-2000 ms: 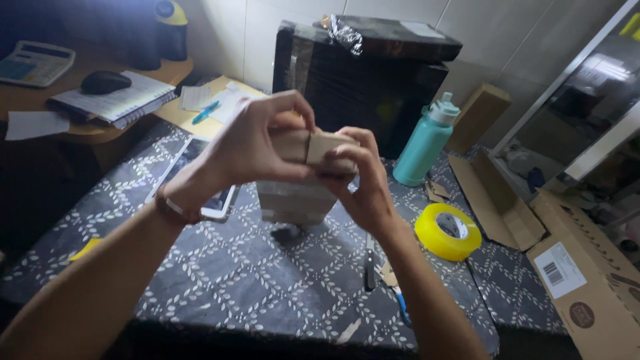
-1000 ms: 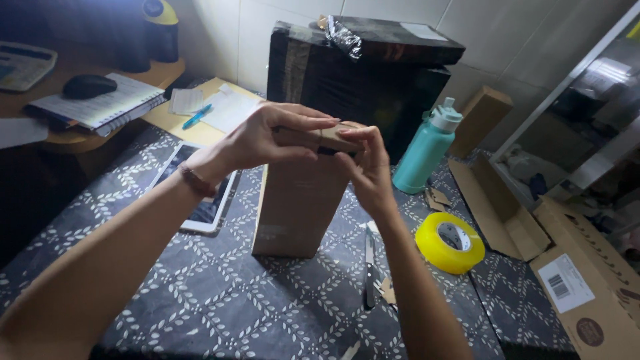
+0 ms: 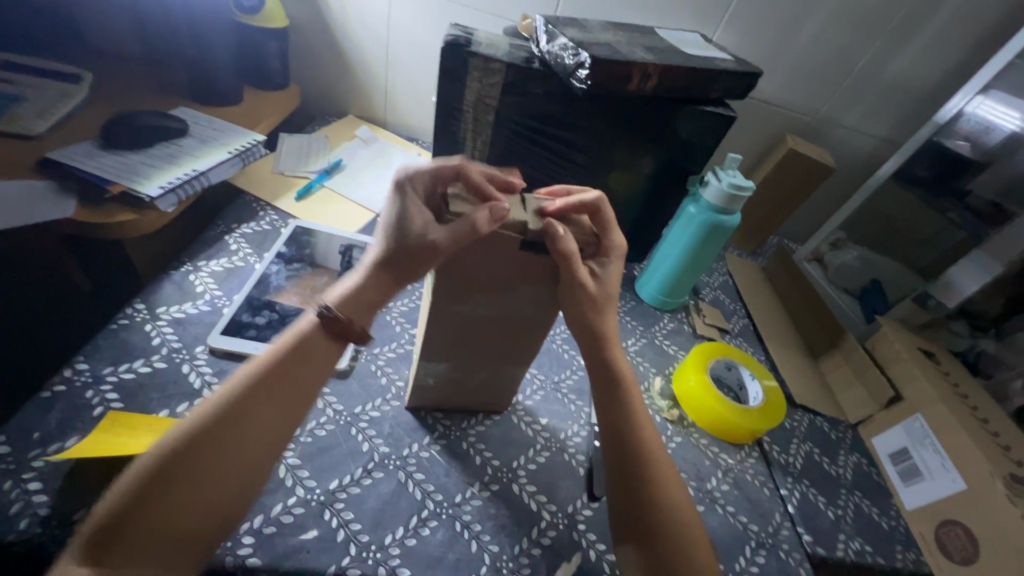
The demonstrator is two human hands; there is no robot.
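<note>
A tall, narrow cardboard box [image 3: 484, 328] stands upright on the patterned tablecloth, in the middle of the head view. At its top, my left hand [image 3: 436, 216] pinches a cardboard flap [image 3: 512, 212] between thumb and fingers. My right hand [image 3: 584, 232] pinches the same top edge from the other side, its fingertips close to the left ones. A dark slit shows between the pieces of flap. To the right lies a roll of yellow tape [image 3: 730, 392]. Part of a dark, thin tool [image 3: 597, 456] shows beside my right forearm, which hides the rest.
A black-wrapped box [image 3: 584, 152] stands behind, with a turquoise bottle [image 3: 688, 232] at its right. A white tablet [image 3: 280, 288] lies left, near a blue pen [image 3: 318, 179] and papers. Opened cardboard [image 3: 808, 344] and a labelled carton [image 3: 960, 432] occupy the right side.
The cardboard box, tilted towards the view with my hands around its top two seconds ago, now stands upright on the table. My fingers have moved in to pinch the top flap.
</note>
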